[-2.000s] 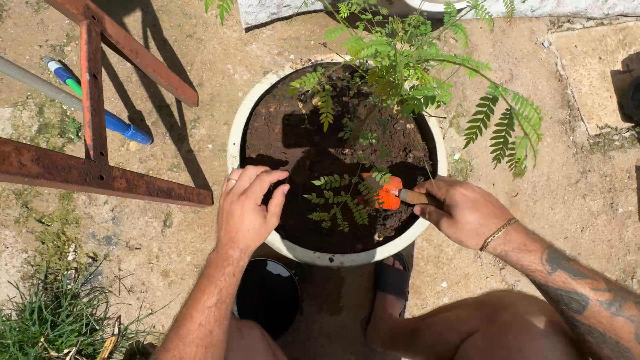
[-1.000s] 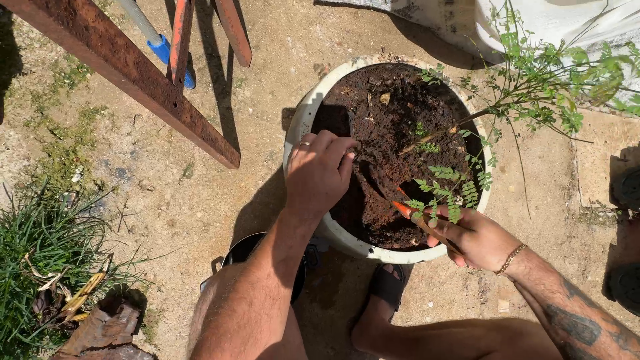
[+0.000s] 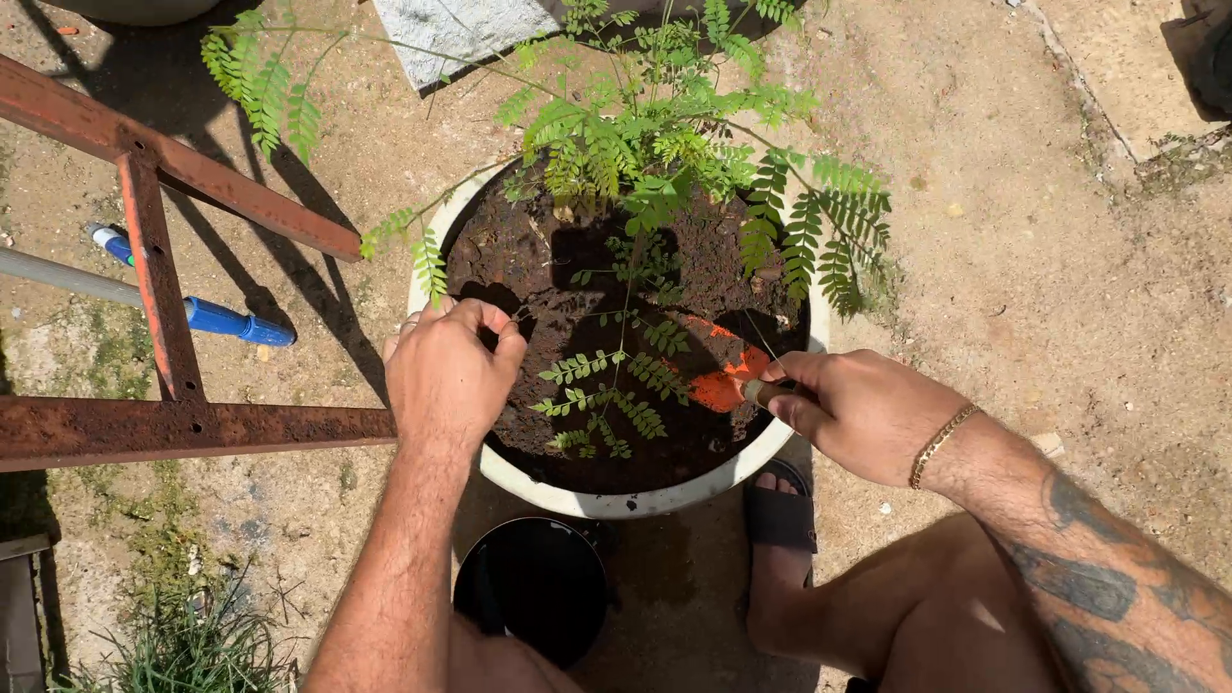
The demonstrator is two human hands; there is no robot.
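A round white planter [image 3: 654,500] holds dark soil [image 3: 510,250] and a plant with feathery green leaves [image 3: 654,135]. My right hand [image 3: 857,409] grips the wooden handle of an orange hand trowel [image 3: 727,380] at the planter's right side; soil clings to the blade, and its tip is partly hidden by leaves and shadow. Over the left rim is my left hand [image 3: 452,361], fingers curled with thumb and forefinger near each other above the soil. Whether a thin stem or root lies between them cannot be told. A drooping leafy branch hangs between both hands.
A rusty metal frame [image 3: 221,428] reaches in from the left, close to my left wrist. Beyond it lies a pole with a blue end [image 3: 241,322]. A dark bucket [image 3: 529,587] stands below the planter, beside my sandalled foot [image 3: 780,520]. Grass [image 3: 202,645] grows at lower left.
The view has shifted since one second ago. The branches that leaned right then now spread over the planter's far side and middle. The trowel stays in my right hand.
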